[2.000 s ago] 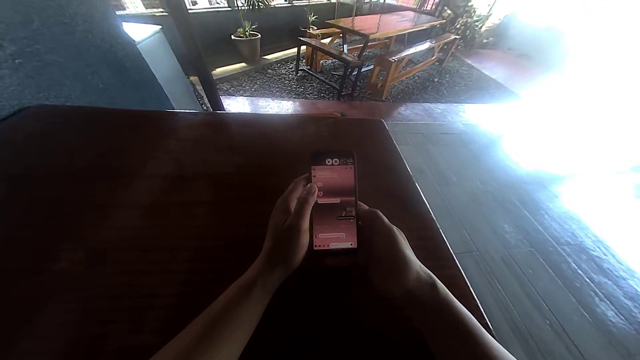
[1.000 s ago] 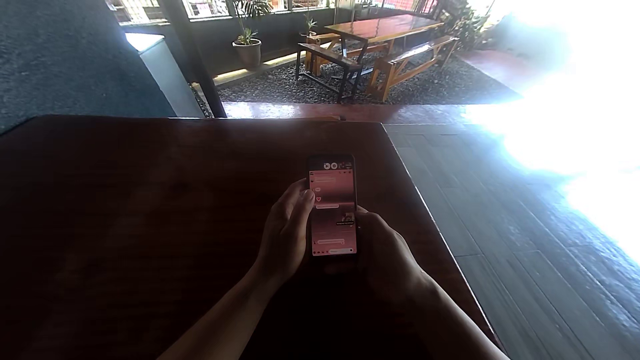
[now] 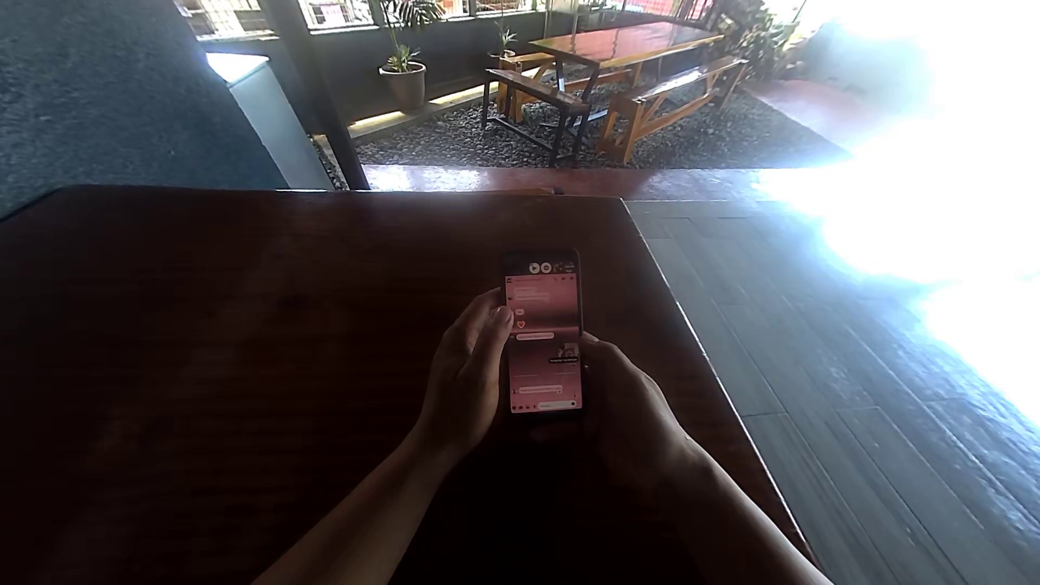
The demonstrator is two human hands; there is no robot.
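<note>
A smartphone [image 3: 544, 345] stands upright in view over the dark wooden table, its screen lit with a pinkish chat page that bears writing. My left hand [image 3: 467, 374] grips its left edge, the thumb lying at the rim of the screen. Along the lower right edge, my right hand [image 3: 638, 406] holds the phone too, with the fingers behind it hidden. Deep shadow covers the lower part of both palms and the tabletop under them.
The brown wooden table [image 3: 203, 325] spans the foreground, its right edge beside a grey plank floor [image 3: 780, 341]. Beyond are a picnic table [image 3: 634, 42], a wooden bench [image 3: 666, 89], a dark stool-like bench [image 3: 536, 88], a potted plant [image 3: 404, 84] and a blue-grey wall [image 3: 106, 97].
</note>
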